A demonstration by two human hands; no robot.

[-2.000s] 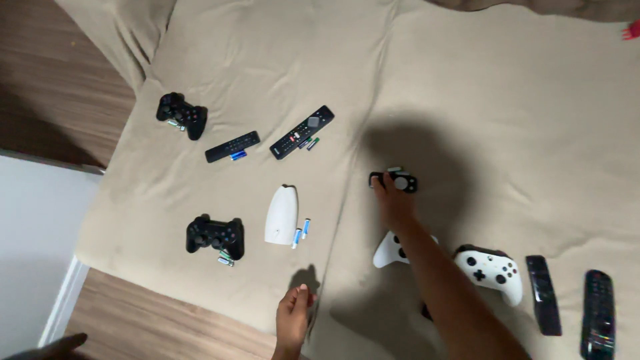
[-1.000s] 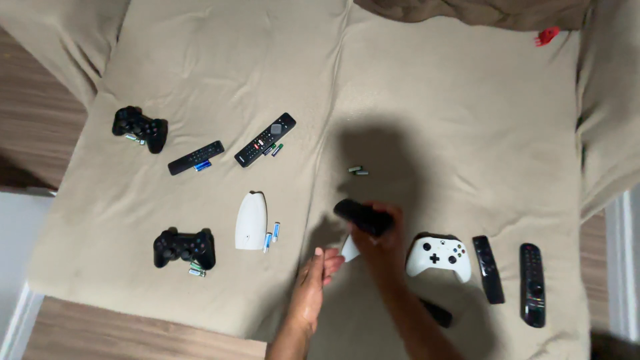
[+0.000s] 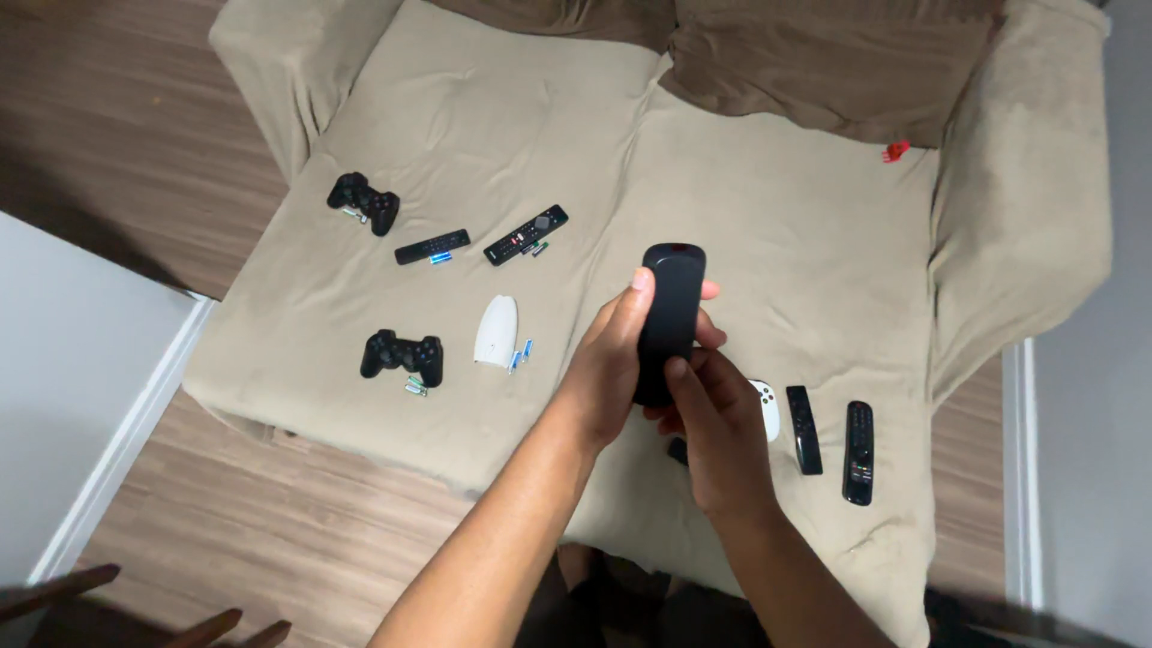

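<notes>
A black remote control [image 3: 672,315] is held up in both hands above the covered sofa seat, its plain side towards me. My left hand [image 3: 612,360] grips its left side, thumb along the edge. My right hand [image 3: 720,405] holds the lower end, thumb on the surface. Behind the right hand a white game controller [image 3: 768,409] shows in part. Right of it lie a slim black remote [image 3: 804,430] and a larger black remote [image 3: 859,453]. To the left, a white plastic piece [image 3: 497,331] has blue batteries [image 3: 520,356] beside it.
Left on the sofa cover [image 3: 432,153] are a black game controller [image 3: 364,203], another [image 3: 402,357], a short remote [image 3: 432,247] and a long remote [image 3: 526,236], with batteries near them. A small red object [image 3: 895,151] lies by the brown cushion [image 3: 819,72].
My right hand reached to a small dark device on the sofa, then lifted a dark remote. Now my left hand has closed on that remote too. The view has shifted and shows more of the sofa.
</notes>
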